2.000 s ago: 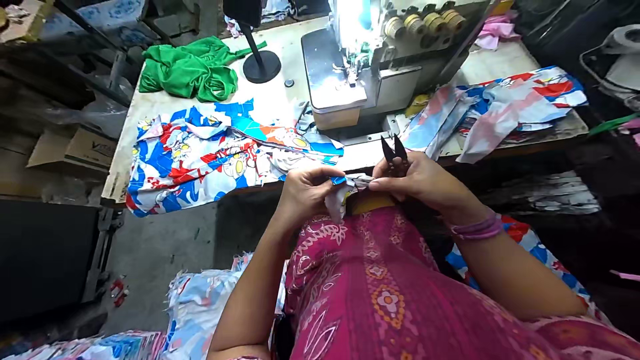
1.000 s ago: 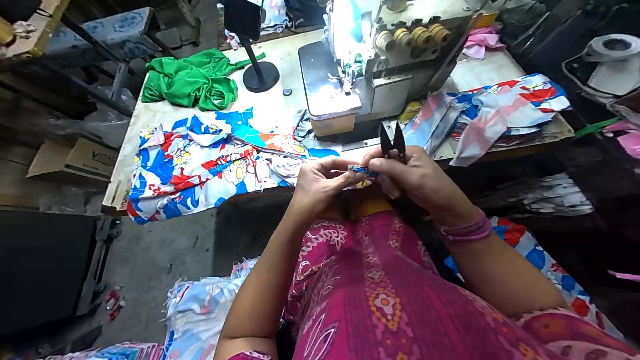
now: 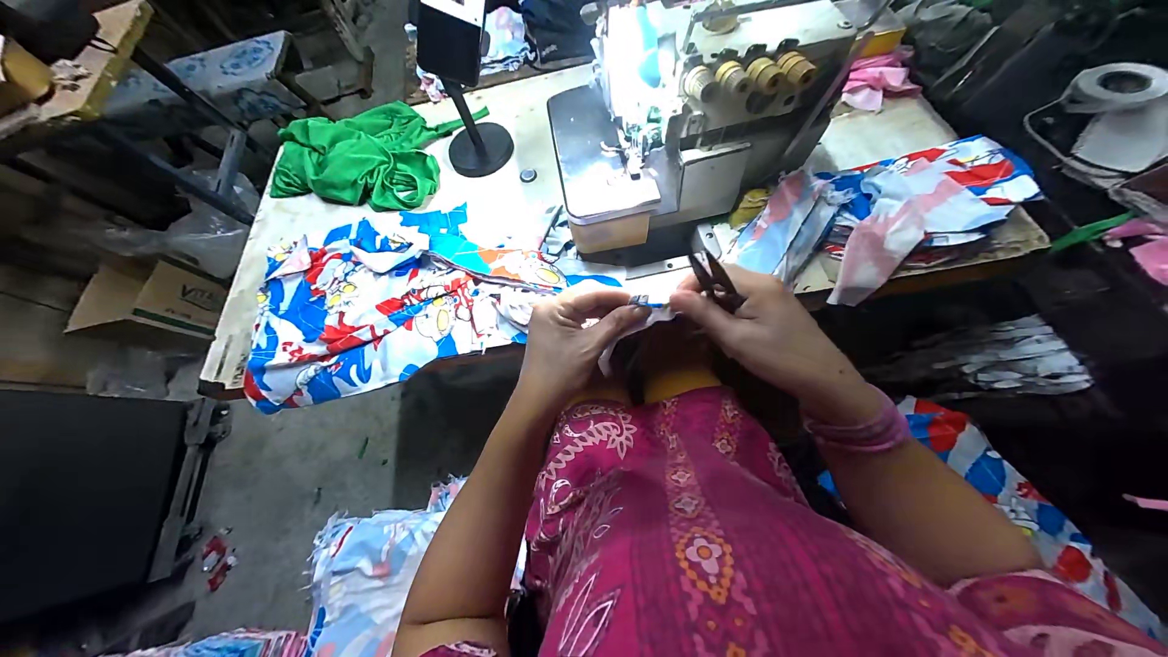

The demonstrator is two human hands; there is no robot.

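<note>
Between my two hands, above my lap, a small white and blue piece of fabric [image 3: 650,312] is stretched. My left hand [image 3: 577,345] pinches its left end between thumb and fingers. The right end is pinched by my right hand [image 3: 762,328], which also holds dark thread snips [image 3: 714,276], their blades pointing up and away. Just beyond stands a lit overlock sewing machine [image 3: 616,155]. Printed fabric in red, white and blue [image 3: 365,315] lies on the table to the left, with a green cloth [image 3: 356,157] behind it.
The table edge [image 3: 456,358] runs just beyond my hands. A phone on a black stand [image 3: 481,151] is left of the machine. More cut fabric pieces [image 3: 926,205] lie at the right. Fabric piles [image 3: 370,575] stand low at the left; a cardboard box [image 3: 151,301] sits farther left.
The white part of the small fabric hung lower between my hands two seconds ago. Both hands have shifted and now stretch the piece sideways. The snips have stayed in my right hand.
</note>
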